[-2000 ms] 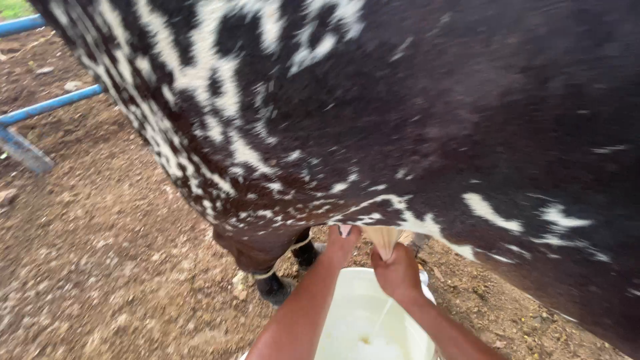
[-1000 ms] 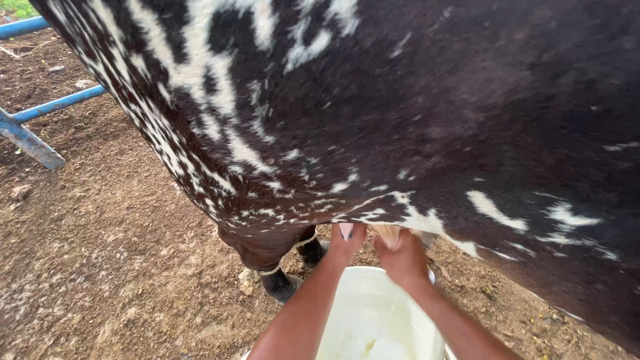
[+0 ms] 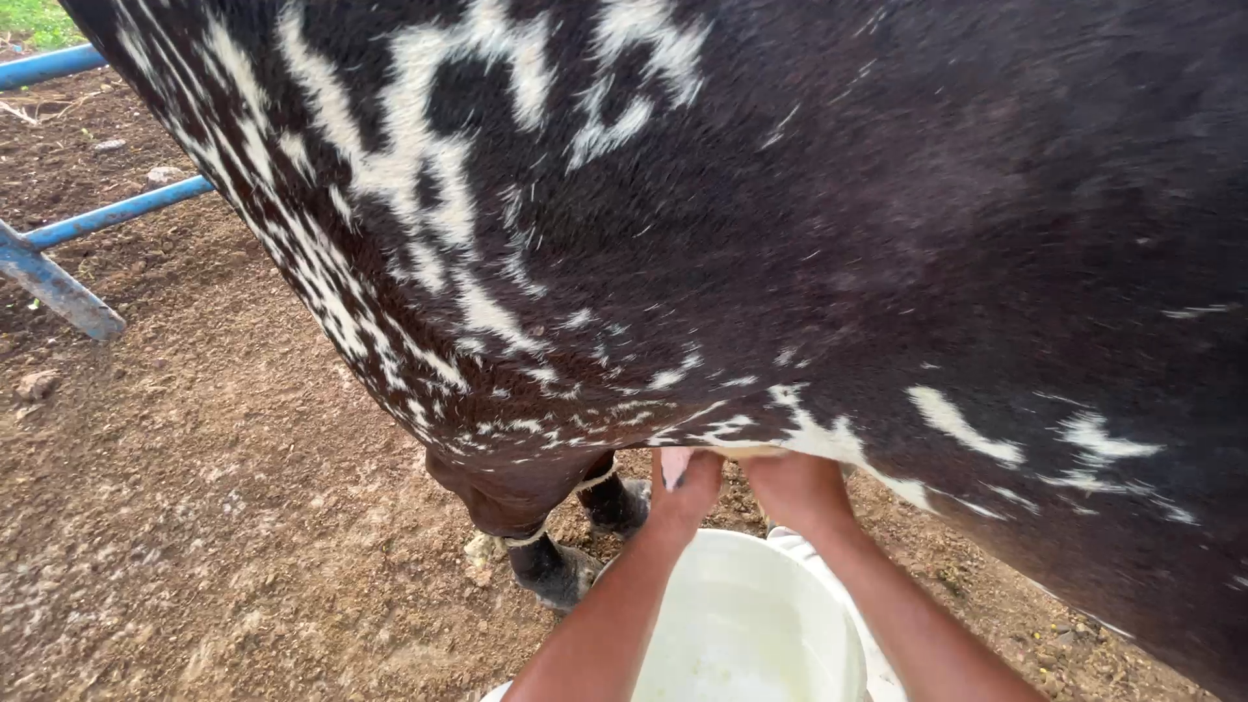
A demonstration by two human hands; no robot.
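A black cow (image 3: pixel 829 244) with white patches fills most of the head view. Under its belly, my left hand (image 3: pixel 690 487) is up at the udder, beside a pale teat with a dark tip (image 3: pixel 674 466). My right hand (image 3: pixel 801 487) is raised against the udder (image 3: pixel 746 451) too, its back toward me. The fingers of both hands are largely hidden, so what each one grips does not show. Below the hands stands a white plastic bucket (image 3: pixel 746 624) with pale liquid in the bottom, between my forearms.
Rope (image 3: pixel 526 536) is looped around the cow's hind legs, whose hooves (image 3: pixel 561 577) stand left of the bucket. Blue metal rails (image 3: pixel 117 210) run at the far left. The ground (image 3: pixel 244 546) is bare dirt with small stones.
My right hand is higher against the udder than two seconds ago, when a pale teat showed above it and a thin stream fell into the bucket. No stream shows now.
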